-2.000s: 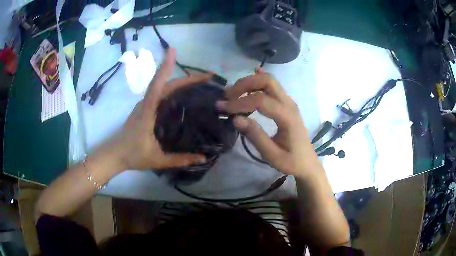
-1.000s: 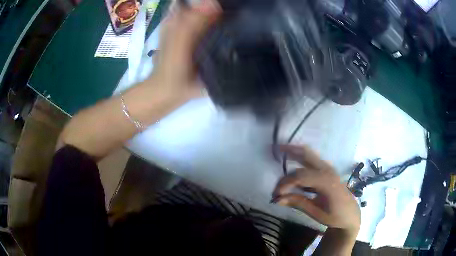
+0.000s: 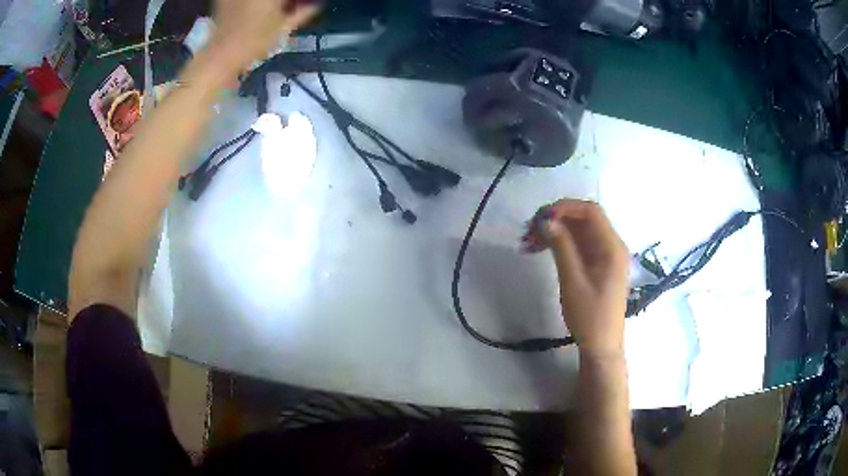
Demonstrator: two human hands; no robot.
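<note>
A dark grey security camera (image 3: 549, 121) lies at the back of the white sheet (image 3: 372, 297), with four LED lamps facing up. Its black tail cable (image 3: 457, 270) leaves the round base, curves toward the front and runs right, passing behind my right wrist. My right hand (image 3: 588, 260) is above the sheet, right of this cable, fingers curled together; whether something small is between the fingertips is unclear. My left hand (image 3: 256, 23) is blurred and partly cut off at the top edge, beyond the sheet; its fingers are hard to make out.
Black cables with plugs (image 3: 423, 177) cross the back of the sheet beside a white lump (image 3: 288, 153). A cable harness (image 3: 702, 260) lies right. A smartphone (image 3: 119, 112) is on the green mat at left. More dark housings (image 3: 618, 17) stand behind; cartons (image 3: 177, 400) are below the front edge.
The dark camera that my left hand held has left my hands' view. My left hand has moved up and left. My right hand has risen from the front of the sheet with its fingers drawn together.
</note>
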